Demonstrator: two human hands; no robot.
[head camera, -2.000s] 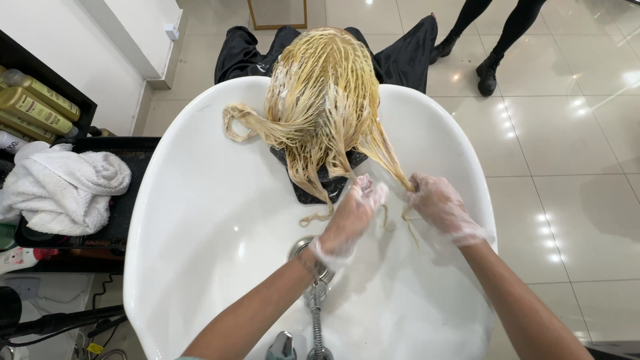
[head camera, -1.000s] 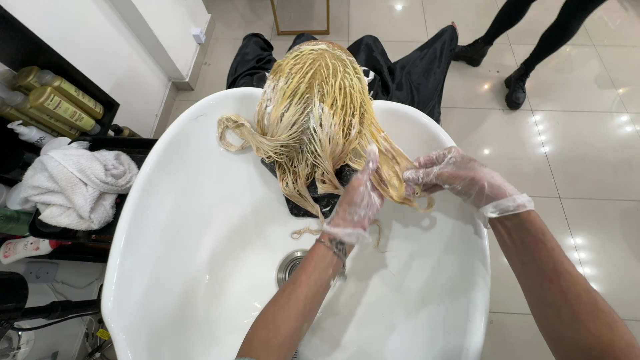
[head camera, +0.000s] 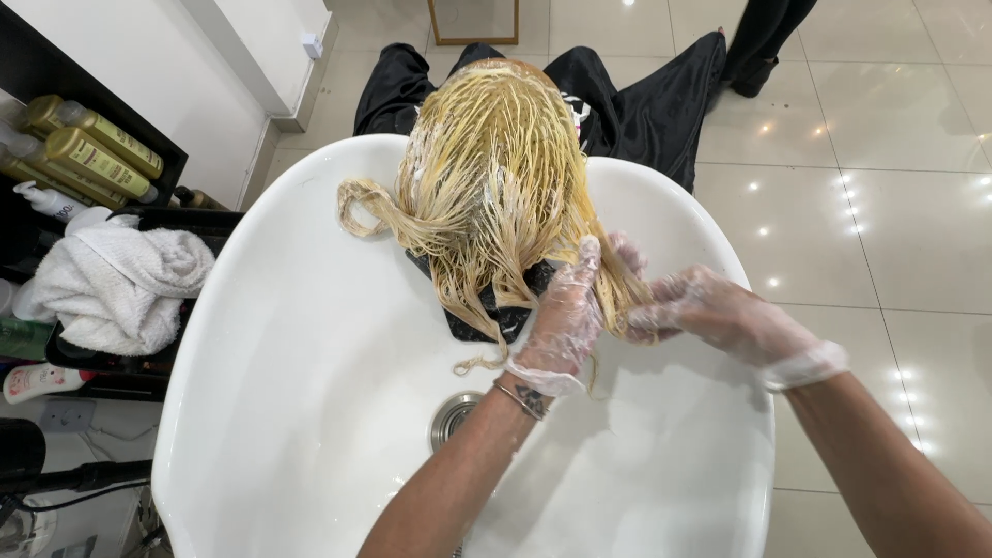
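A person's wet blond hair, coated with pale cream, hangs into a white salon wash basin. My left hand, in a clear plastic glove, holds a hair strand on the right side of the head, with its fingers partly behind the hair. Lower on the same strand, my gloved right hand grips the ends between thumb and fingers. A black neck rest shows beneath the hair. One looped lock lies on the basin's left slope.
Left of the basin, a black tray holds a crumpled white towel. Bottles lie on a shelf above. The drain is beside my left forearm. A black cape covers the seated person, and another person's legs stand behind.
Since two seconds ago, both hands have moved up along the right-hand strand, and the left now holds it too. The shower hose and tap seen then are now mostly out of sight.
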